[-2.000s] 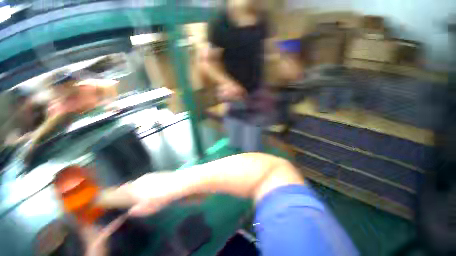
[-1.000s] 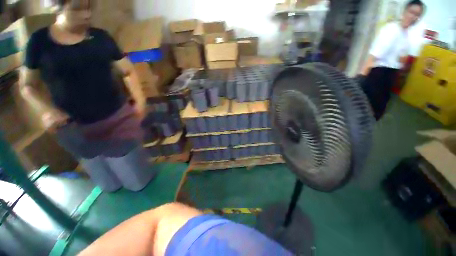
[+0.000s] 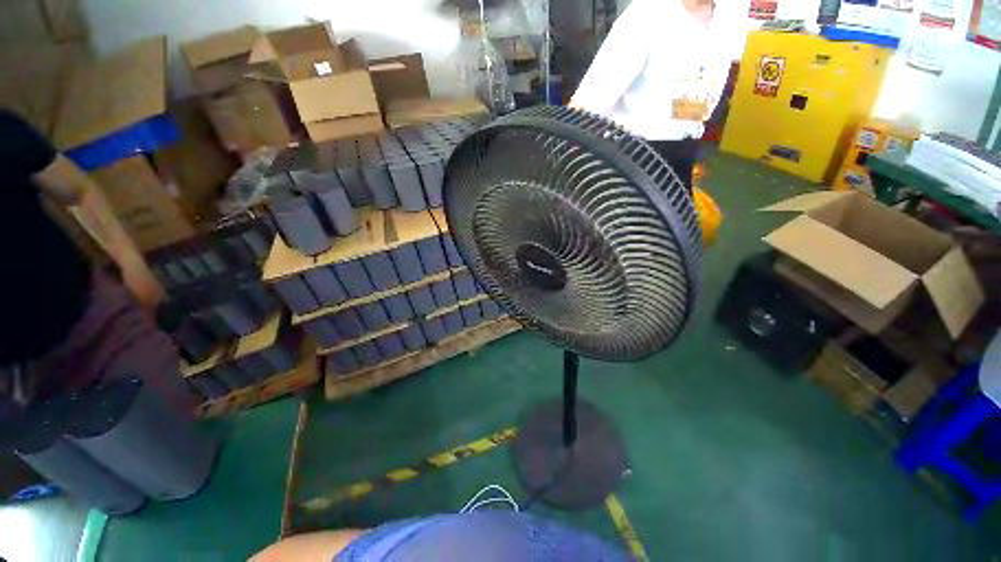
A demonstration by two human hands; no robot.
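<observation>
Neither of my hands shows. Only my blue sleeve [image 3: 472, 540] and a bit of bare arm show at the bottom edge; the hand is cut off. Two grey column housings [image 3: 154, 445] stand side by side on the green bench top [image 3: 247, 483] at the lower left. A large black pedestal fan [image 3: 571, 236] stands in front of me, its round base on the green floor.
Palletised housings [image 3: 401, 269] stand in tiers behind the fan. A person in dark clothes [image 3: 66, 263] is at the left, another in white [image 3: 659, 71] behind the fan. An open carton [image 3: 851, 258], blue stool [image 3: 955, 439] and yellow cabinet [image 3: 796, 104] are at the right.
The view has swung right, away from the bench and the orange mallet head, past the fan. My arm has dropped mostly out of the picture. The person in white now stands behind the fan.
</observation>
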